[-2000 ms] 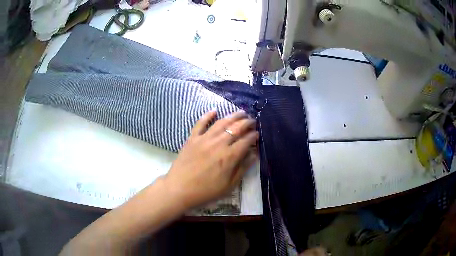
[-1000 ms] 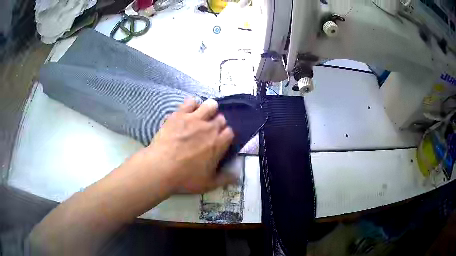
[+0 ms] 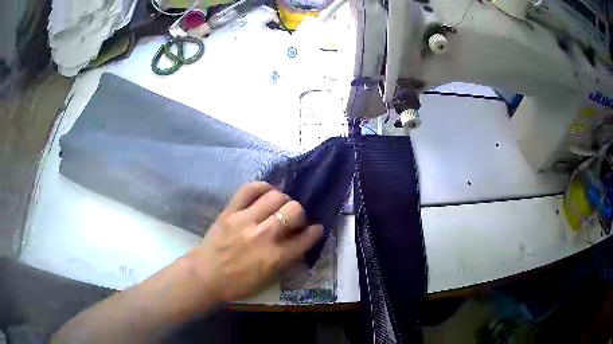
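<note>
The grey garment panel [image 3: 168, 161] lies on the table left of the needle, its right end meeting dark cloth. A dark cut piece [image 3: 390, 201] runs from under the presser foot [image 3: 355, 127] down over the table's front edge. Another dark part [image 3: 322, 178] is folded between the panel and the needle. My left hand [image 3: 259, 235], with a ring, holds the lower edge of this dark part near the grey panel, fingers bent. My right hand is not in view.
The white sewing machine head [image 3: 464, 60] stands at the right. Green-handled snips [image 3: 177, 55], a yellow tape roll [image 3: 296, 15] and a white cloth pile [image 3: 84, 30] lie at the back. The white table [image 3: 74, 235] has a curved front edge.
My left hand moved from beside the needle down and left, drawing the dark part's edge with it. The grey panel shifted and lies flatter. Fingers seen at the bottom edge are gone.
</note>
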